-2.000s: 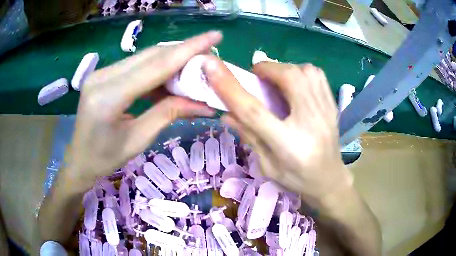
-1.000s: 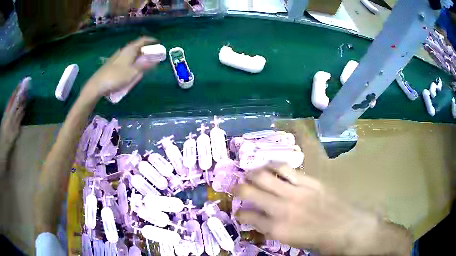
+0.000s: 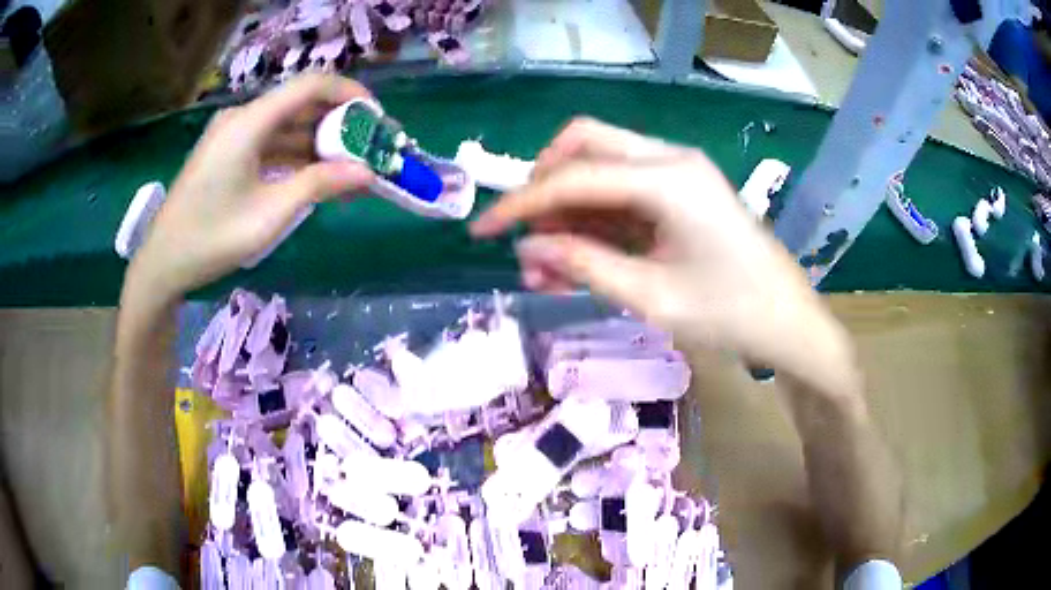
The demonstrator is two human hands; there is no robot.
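My left hand (image 3: 248, 173) holds a part-built unit (image 3: 398, 165) by its left end above the belt. The unit's open side faces up and shows a green circuit board and a blue component. My right hand (image 3: 645, 219) is just right of the unit, not touching it, with thumb and fingers apart; I see nothing in it. Below lies a pile of small oval pink mouldings (image 3: 357, 415). A front cover with a black rectangle (image 3: 559, 445) lies on the pile, and a stack of plain pink housing pieces (image 3: 619, 378) lies at its upper right.
A green conveyor belt (image 3: 553, 104) crosses the view, carrying a pale unit (image 3: 141, 219) at left and others at right. A grey metal post (image 3: 876, 138) stands at right. Brown cardboard (image 3: 968, 403) covers the bench. Across the belt are a pink parts pile (image 3: 346, 35) and a box (image 3: 738, 29).
My left hand has lifted the open unit from the belt. My right hand has moved from the pile up beside it. The black-windowed cover now shows on the pile.
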